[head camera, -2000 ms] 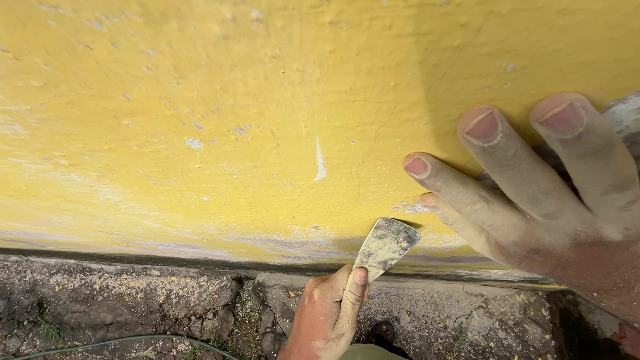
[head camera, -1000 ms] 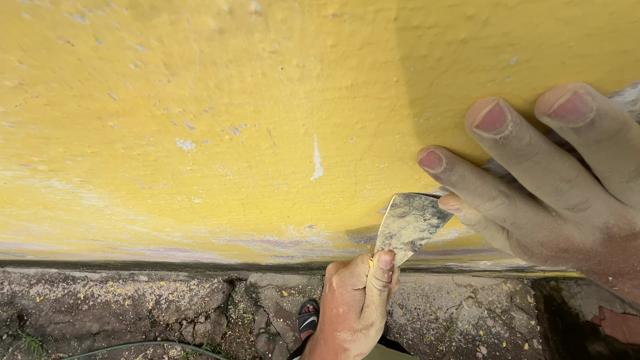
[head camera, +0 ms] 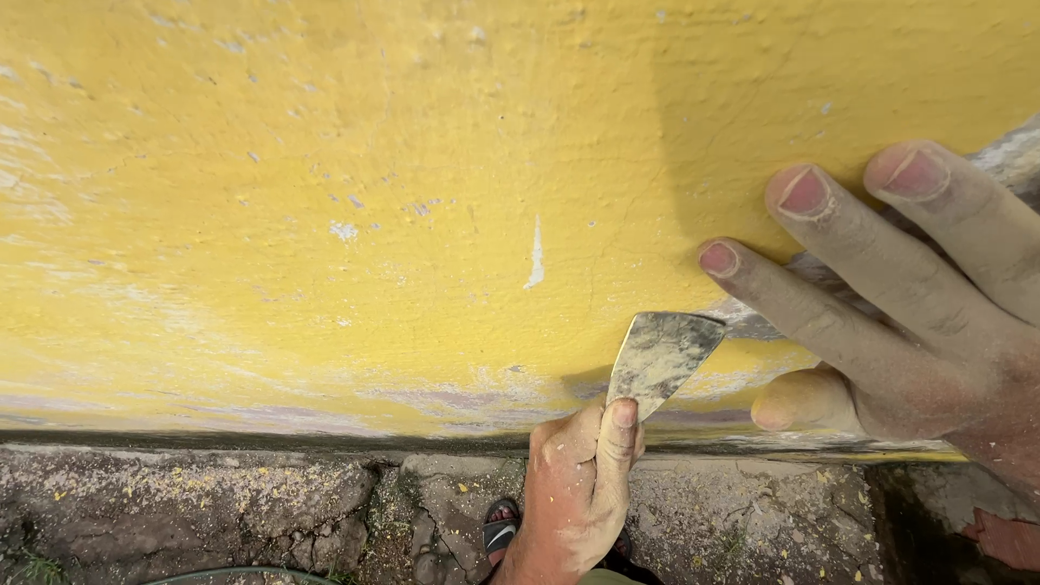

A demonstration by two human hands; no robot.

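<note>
My left hand (head camera: 581, 487), coated in pale dust, grips a metal scraper (head camera: 666, 357) with its thumb along the tool. The scraper's flared blade is smeared with dust and lies against the yellow painted wall (head camera: 455, 162). One blade corner meets a bare grey patch (head camera: 756, 323) in the paint. To the right, my right hand (head camera: 910, 309) has its fingers spread at the wall, over a grey and white stripped area (head camera: 1016, 158). Its thumb sits lower, apart from the blade. That hand holds nothing visible. The scraper's handle is hidden in my left fist.
Cracked concrete ground (head camera: 756, 520) with yellow paint chips runs along the wall's base. A sandalled foot (head camera: 501, 528) shows left of my left wrist. A green hose (head camera: 244, 571) crosses the lower left. A reddish piece (head camera: 1007, 536) lies at lower right.
From two seconds ago, the scraper and my left hand have moved up and right along the wall. My right thumb, touching or close to the blade one second ago, is now lower and clear of it.
</note>
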